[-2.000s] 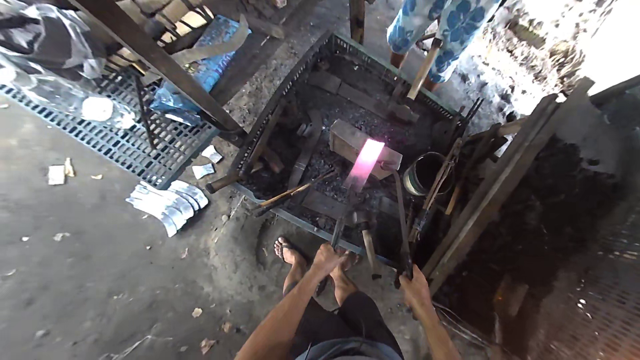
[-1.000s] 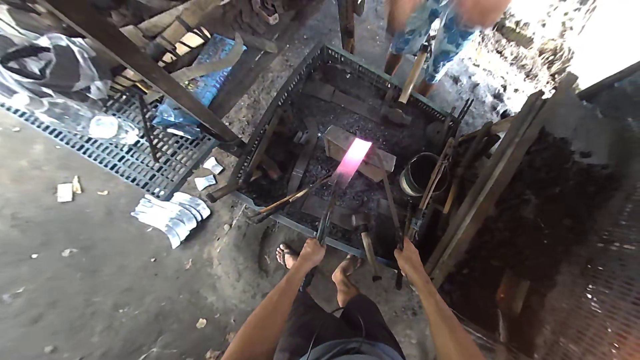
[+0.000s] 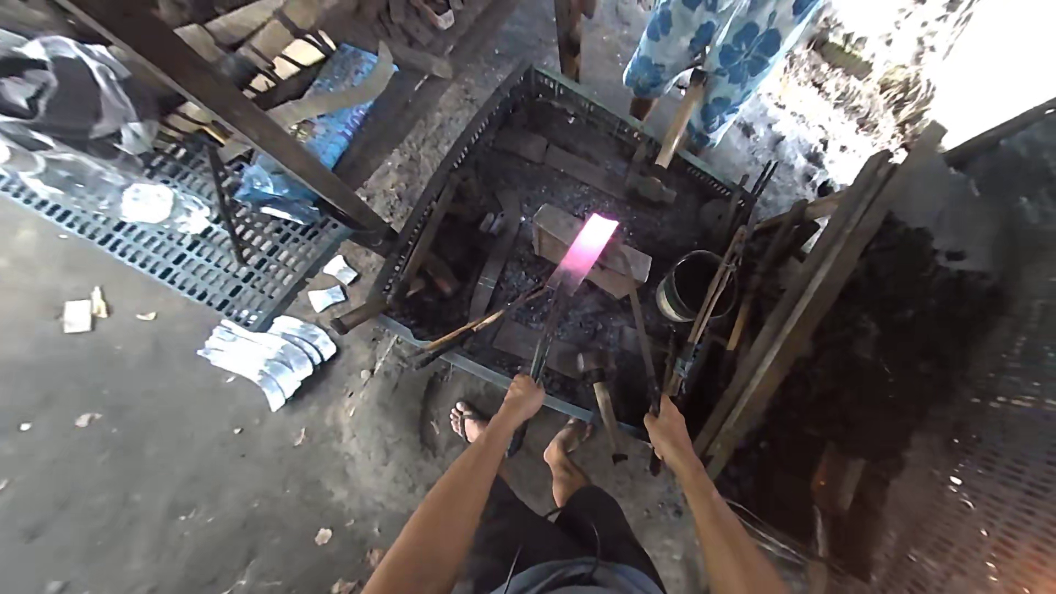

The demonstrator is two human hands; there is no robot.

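Note:
My left hand (image 3: 523, 399) is closed around the handles of metal tongs (image 3: 544, 338). A glowing flat metal bar (image 3: 591, 243) extends from the tongs' far end and lies over an anvil block (image 3: 554, 231) in the middle of the crate. My right hand (image 3: 670, 429) grips a long dark metal tool (image 3: 642, 330), whose far end reaches the block just right of the glowing bar; its exact kind I cannot tell. Between my hands a hammer (image 3: 606, 408) rests across the crate's near edge. A stick-like tool with a wooden handle (image 3: 474, 327) lies left of the tongs.
A plastic crate (image 3: 478, 375) surrounds the block. A metal can (image 3: 681, 289) stands at its right, beside long rods and wooden planks (image 3: 808, 305). Beyond the far edge stands a person in patterned shorts (image 3: 726, 58), with a sledgehammer (image 3: 681, 124) in front. Curved metal pieces (image 3: 268, 355) lie left.
The other person's hands, seen near the top one second ago, are out of view now. Over the block, the glowing bar has shifted slightly and stays with the tongs.

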